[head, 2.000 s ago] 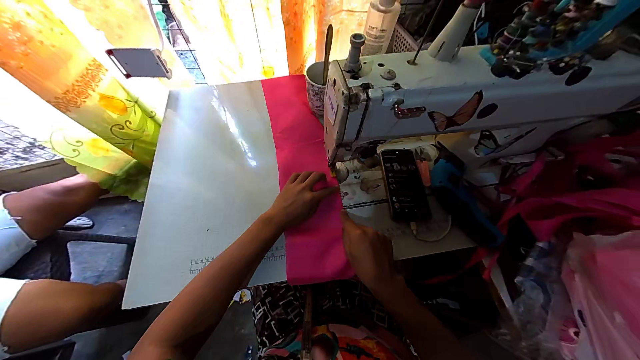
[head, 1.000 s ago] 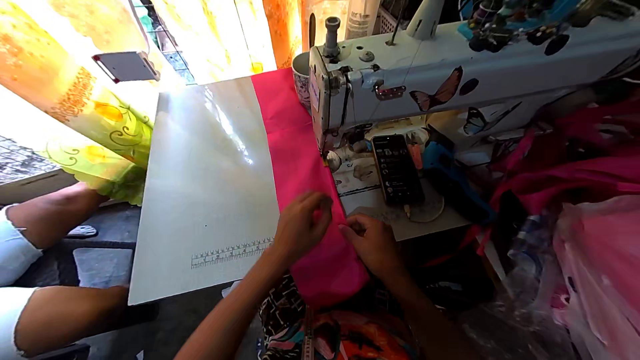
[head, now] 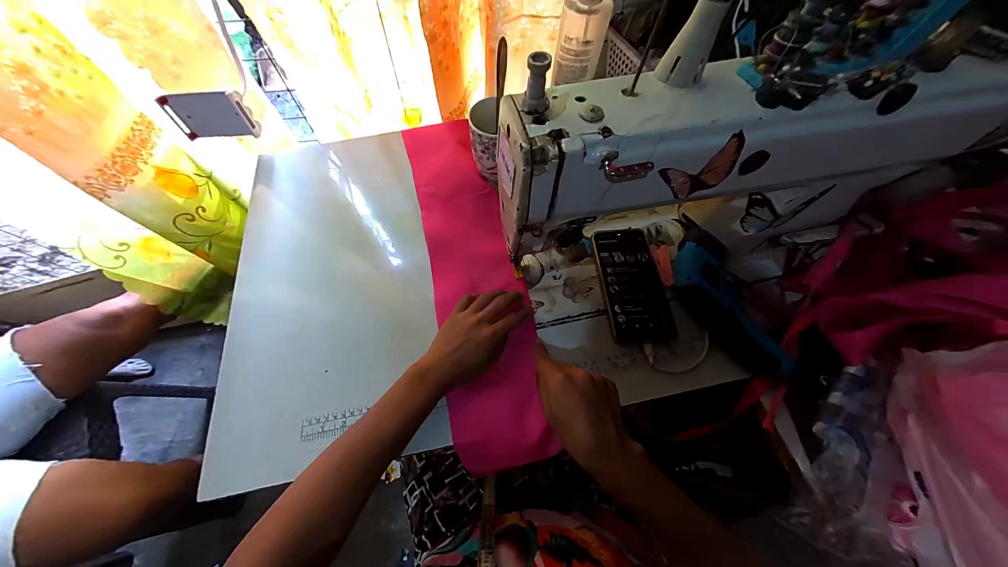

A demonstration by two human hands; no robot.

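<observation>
A long pink fabric strip (head: 465,236) lies along the white sewing table (head: 315,315), its right edge beneath the needle end of the white industrial sewing machine (head: 630,165). My left hand (head: 479,335) rests flat on the strip just below the needle area, fingers slightly spread. Lower down, my right hand (head: 579,405) grips the strip's right edge, thumb and fingertips at the fabric. The strip's near end hangs over the table's front edge at my lap. Its part under the presser foot is hard to make out.
A phone (head: 634,285) with a cable lies right of the needle, beside a blue-and-black tool (head: 720,307). A patterned cup (head: 484,142) stands behind the strip. Pink cloth and plastic bags (head: 945,441) are at right. Another person's legs (head: 102,504) are at left.
My left hand has moved up the strip from its raised, curled pose a second ago and now lies flat near the needle. My right hand has shifted down along the edge.
</observation>
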